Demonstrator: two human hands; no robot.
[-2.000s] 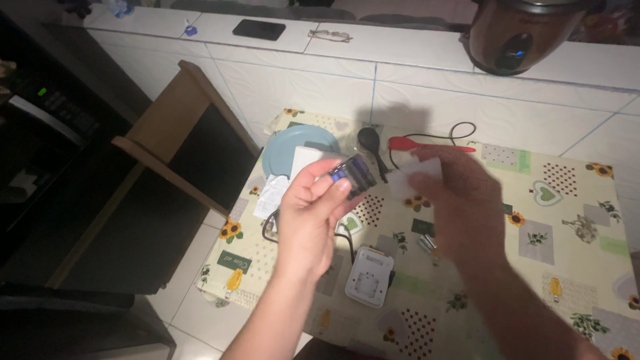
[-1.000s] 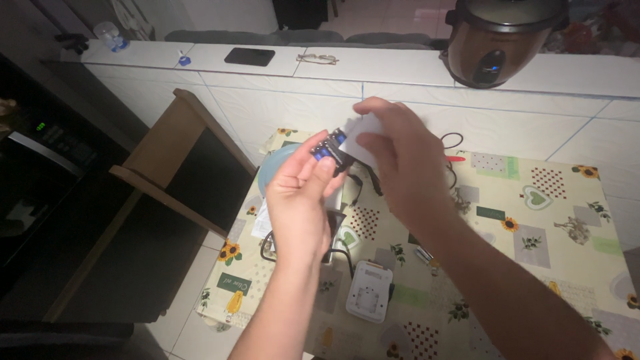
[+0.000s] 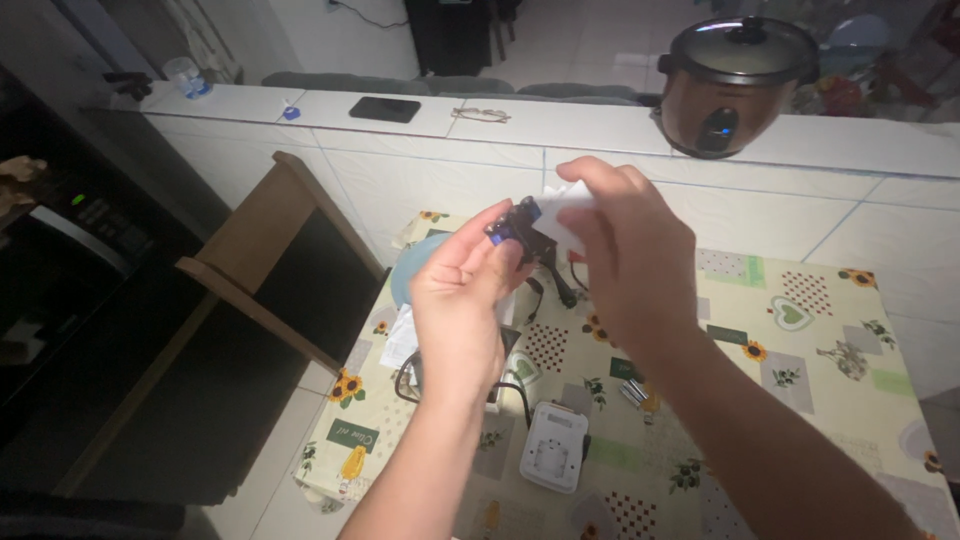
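Observation:
My left hand point(image 3: 469, 289) grips a small dark electronic part with blue bits point(image 3: 517, 229), raised above the table. My right hand point(image 3: 637, 247) pinches a white sheet, perhaps paper or cloth point(image 3: 566, 210), whose edge meets or overlaps the dark part. Below the hands, a white plastic device housing point(image 3: 555, 448) lies on the patterned tablecloth point(image 3: 795, 405). Small silvery cylinders, seemingly batteries point(image 3: 634, 392), are near my right forearm. Black cable point(image 3: 517, 390) runs beside the housing. A pale blue round plate or lid point(image 3: 409, 262) is partly hidden behind my left hand.
A tiled ledge point(image 3: 585, 135) behind the table bears a rice cooker point(image 3: 731, 90), eyeglasses point(image 3: 481, 115), a black phone point(image 3: 385, 109) and a clear container point(image 3: 187, 79). A wooden chair point(image 3: 247, 277) stands left of the table. White papers point(image 3: 401, 337) lie at the table's left side.
My right hand has brought the white sheet from beside the dark part up against it. Both hands have risen a little, still holding the same things.

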